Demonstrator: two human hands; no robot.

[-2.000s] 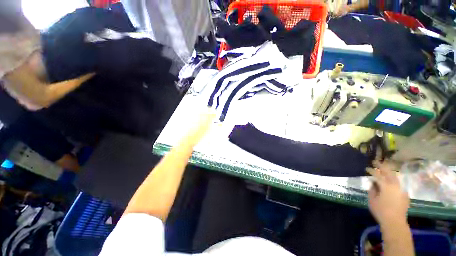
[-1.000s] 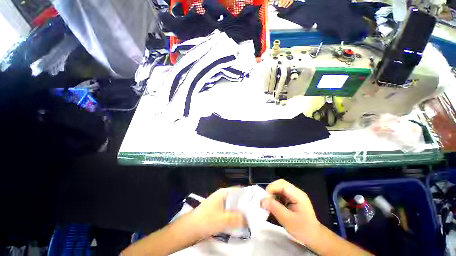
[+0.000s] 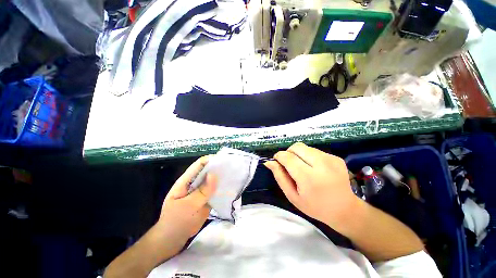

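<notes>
A grey-white collar piece [image 3: 231,176] with dark edging is held over the lap, just below the table edge. My left hand [image 3: 187,201] grips its left side with the thumb on top. My right hand [image 3: 310,182] is at its upper right corner, fingertips closed on a thin dark tool [image 3: 265,160] that touches the corner; I cannot tell whether it is tweezers or a point turner. A stack of black curved collars [image 3: 255,107] lies flat on the table. Curved grey-white pieces with black bands [image 3: 159,49] lie in a fanned heap at the table's left.
The sewing machine with its green panel [image 3: 348,31] stands behind the stack. Black-handled scissors [image 3: 334,79] and a crumpled clear bag [image 3: 408,93] lie by it. The table's green edge [image 3: 206,147] runs above my hands. Blue crates stand at right [image 3: 435,163] and left [image 3: 41,122].
Two seconds ago my hands were apart over the table. Now they are together over the lap with the collar piece, its corner spread out and the thin tool visible. The view has tilted down.
</notes>
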